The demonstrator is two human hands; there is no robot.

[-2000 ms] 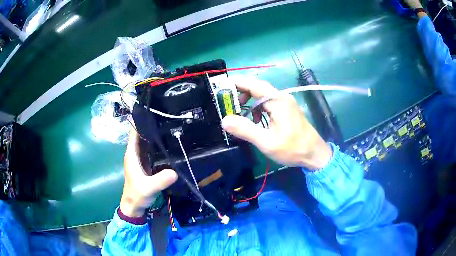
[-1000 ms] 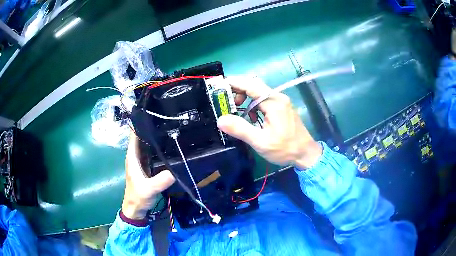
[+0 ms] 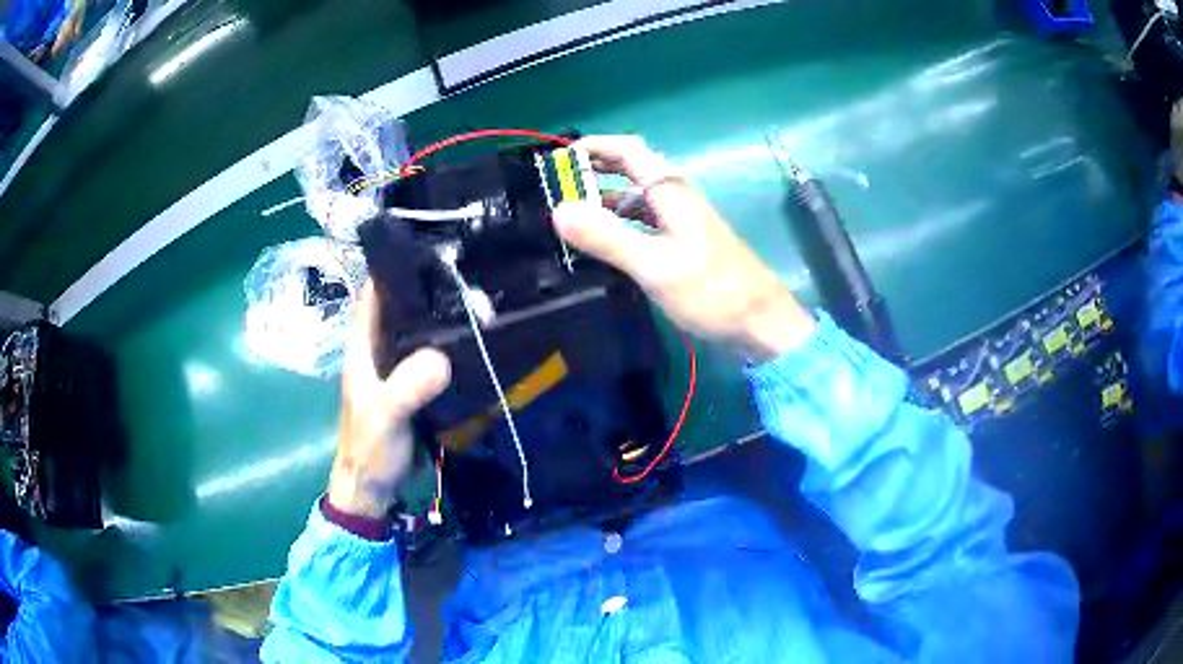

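Observation:
The black unit housing [image 3: 545, 331] is held in front of me, its upper end tilted away. My left hand [image 3: 376, 409] grips its left side, thumb on top. My right hand [image 3: 694, 253] holds the circuit board [image 3: 567, 178] at the unit's upper right, thumb on the board's lower edge and fingers behind. A thin white wire [image 3: 493, 376] hangs down the housing across the amber tape [image 3: 513, 396]. A red wire [image 3: 500, 132] arcs over the top end. The unit's far end is blurred.
Two crinkled clear bags [image 3: 348, 162] lie beyond the unit's left side. The electric screwdriver [image 3: 837, 253] lies right of my right hand. Rows of boards [image 3: 1025, 363] are at right. Another black unit [image 3: 52, 422] stands far left. A blue sleeve shows at the right edge.
The unit has tilted, and its face appears foreshortened. My right hand and the board have moved up in view. The pale flat cable and dark cable with white plug no longer show as before.

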